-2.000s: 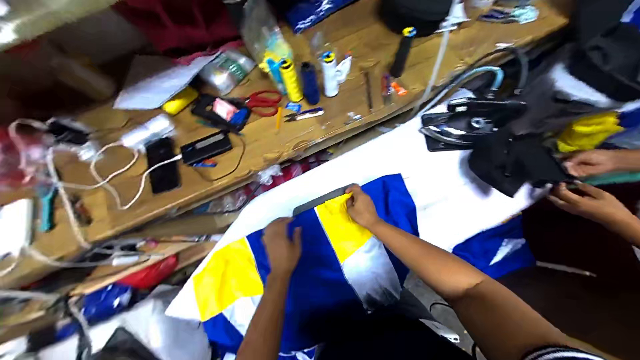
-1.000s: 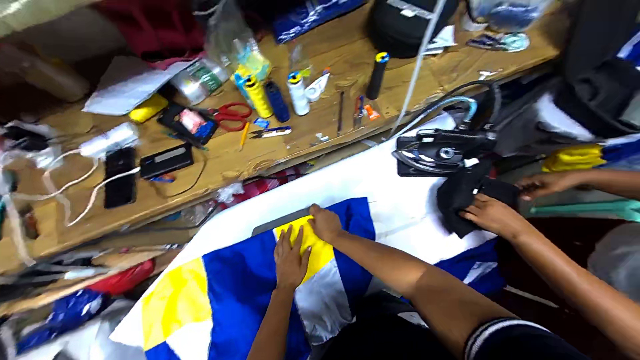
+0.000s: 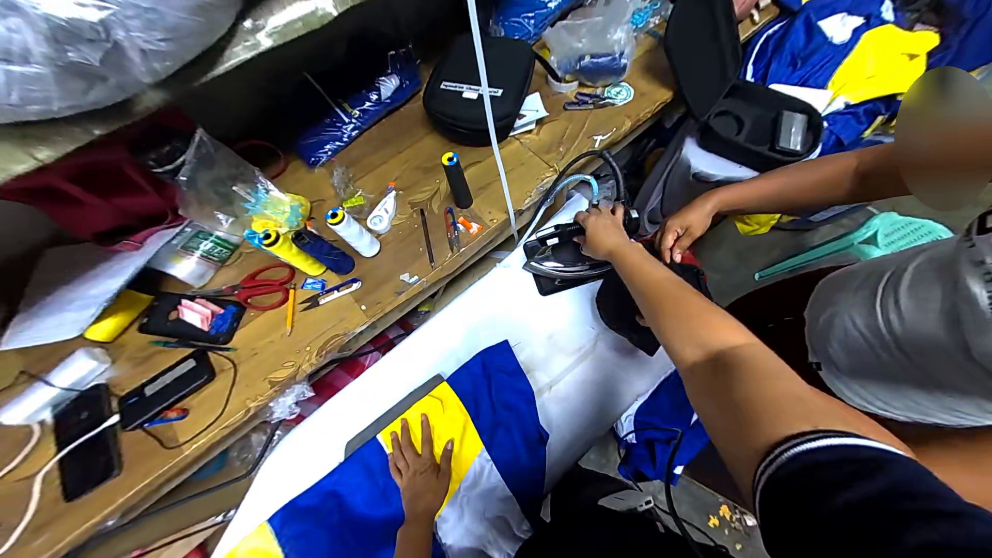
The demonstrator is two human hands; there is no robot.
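My left hand [image 3: 422, 465] lies flat with fingers spread on the yellow panel of a blue, yellow and white fabric piece [image 3: 496, 403]. A grey strip [image 3: 394, 415] shows along the fabric's upper edge, on a white-covered ironing board [image 3: 573, 356]. My right hand [image 3: 604, 232] is closed on the handle of a steam iron [image 3: 566, 260], which stands on a dark rest at the board's far side. Beside the iron lies a black cloth item [image 3: 632, 314], partly under my right forearm.
Another person's hand [image 3: 686, 226] is close to my right hand, by the black item. A wooden table [image 3: 387, 310] along the board bears thread spools [image 3: 353, 232], red-handled scissors [image 3: 263, 287], thread snips [image 3: 333, 294] and phones [image 3: 87, 442]. The iron's hose [image 3: 608, 167] runs behind it.
My right hand has left the fabric's upper edge, moved right and taken hold of the iron's handle. My left hand stays on the fabric. The other person's hand remains near the black item.
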